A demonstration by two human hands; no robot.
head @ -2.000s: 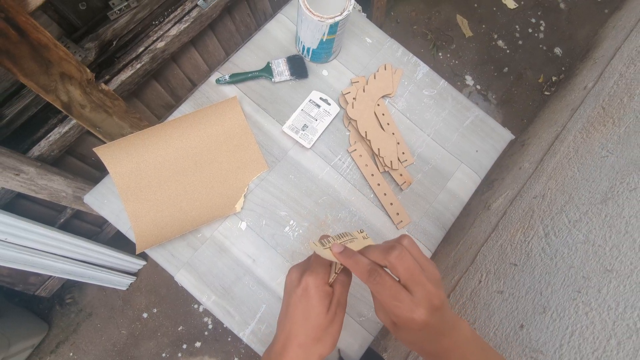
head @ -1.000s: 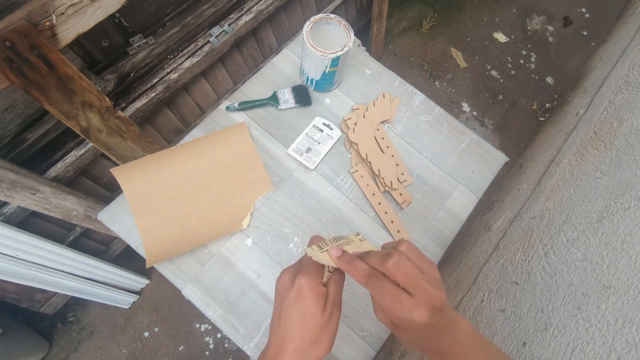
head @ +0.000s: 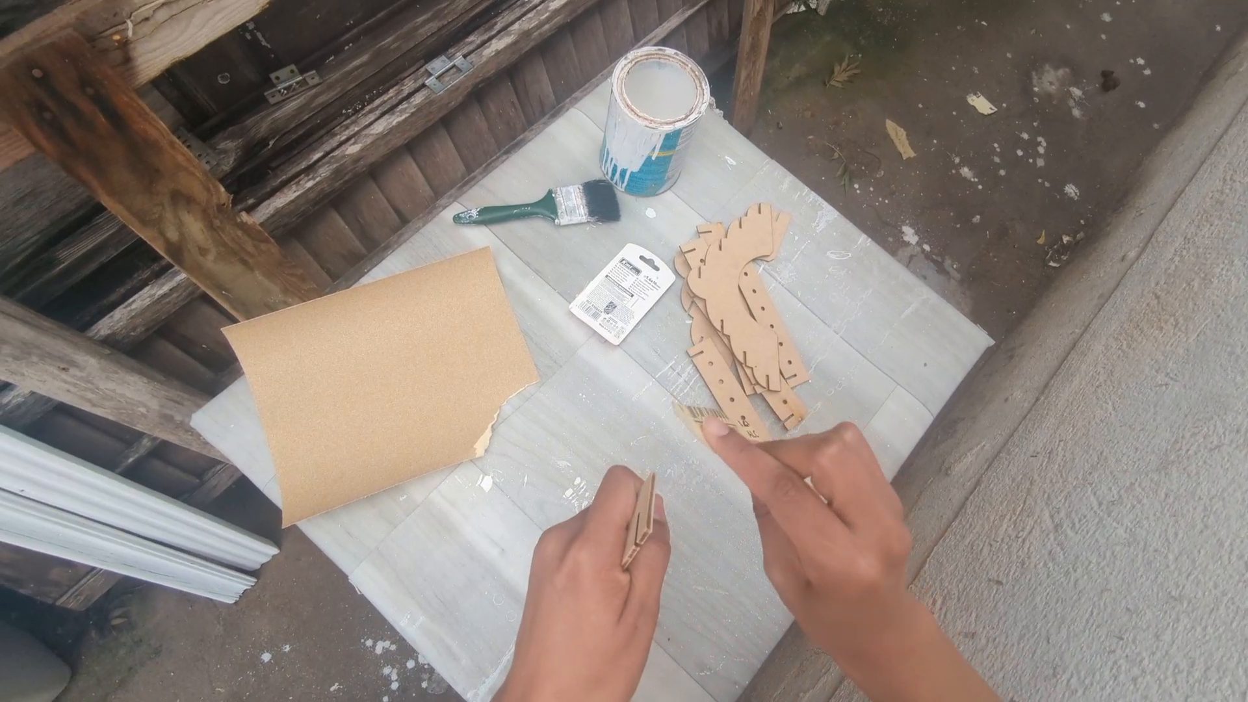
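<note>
My left hand grips a small flat piece of thin fiberboard or wood, seen edge-on between thumb and fingers. To its right, my right hand pinches a folded-looking or small piece of sandpaper, with printed marks on its pale back, under the index finger. Just beyond that hand lies a loose pile of cut brown fiberboard pieces, some curved with notched edges, others straight with rows of small holes. Left of the hands a larger sheet of sandpaper rests with one corner torn away.
A paint can with white drips stands at the table's far corner. A green-handled paintbrush and a white blister-pack card lie nearby. Wooden framing is at left, white metal strips lower left, a rough concrete surface at right.
My hands have moved apart. The right one, with the pale printed piece, is now up and to the right of the left one; before, they were together.
</note>
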